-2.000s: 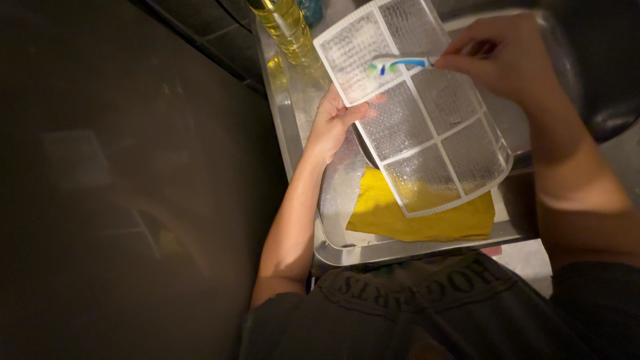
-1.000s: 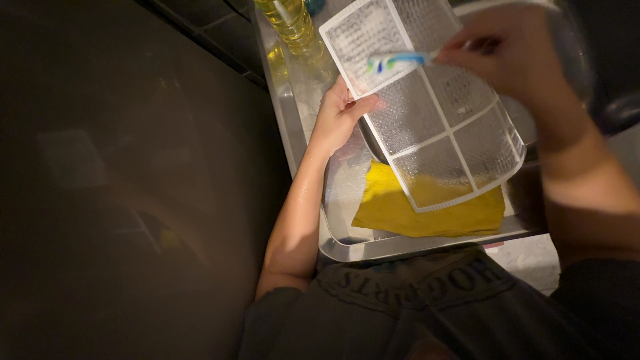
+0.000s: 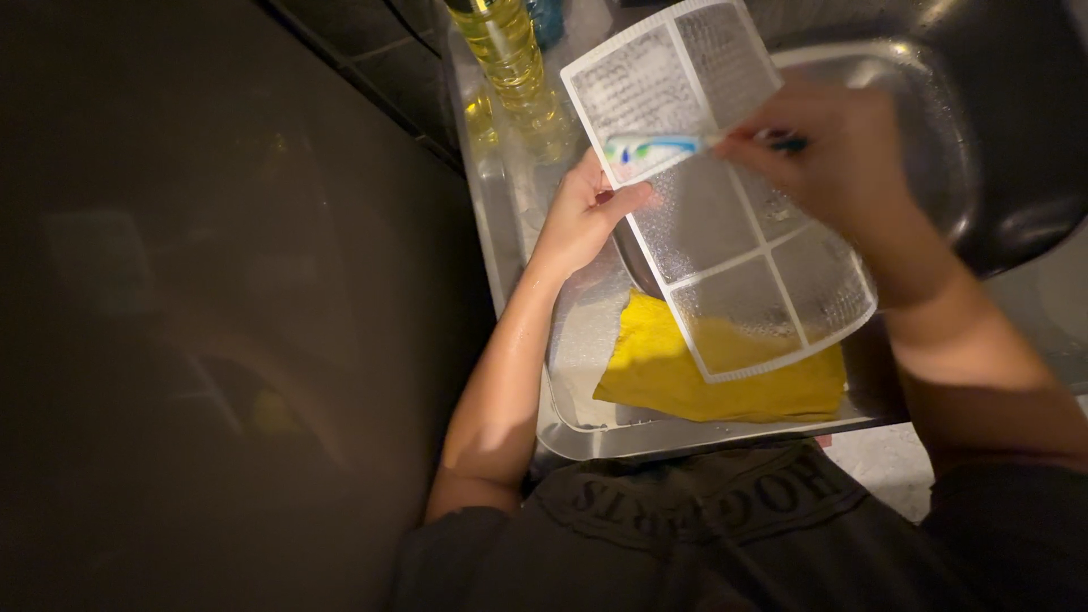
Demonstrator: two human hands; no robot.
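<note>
My left hand [image 3: 591, 212] grips the left edge of a white-framed mesh filter panel [image 3: 769, 248], thumb on its face. The panel is tilted above the sink, its mesh wet and split into several panes. In my right hand [image 3: 837, 157] is a blue and white toothbrush [image 3: 676, 144], whose bristle end lies over the upper left pane near my left thumb. Motion blurs the right hand and the brush. Beneath the panel's lower end, a yellow cloth [image 3: 722, 382] lies on the sink's metal drainer, partly seen through the mesh.
A bottle of yellow liquid [image 3: 501, 51] stands at the back left of the drainer, with a blue container [image 3: 546, 21] beside it. The steel sink basin [image 3: 926, 127] is at the right. A large dark surface [image 3: 229, 323] fills the left side.
The toothbrush stays over the upper left pane, with small shifts of my right hand. My left hand keeps its hold on the panel's edge.
</note>
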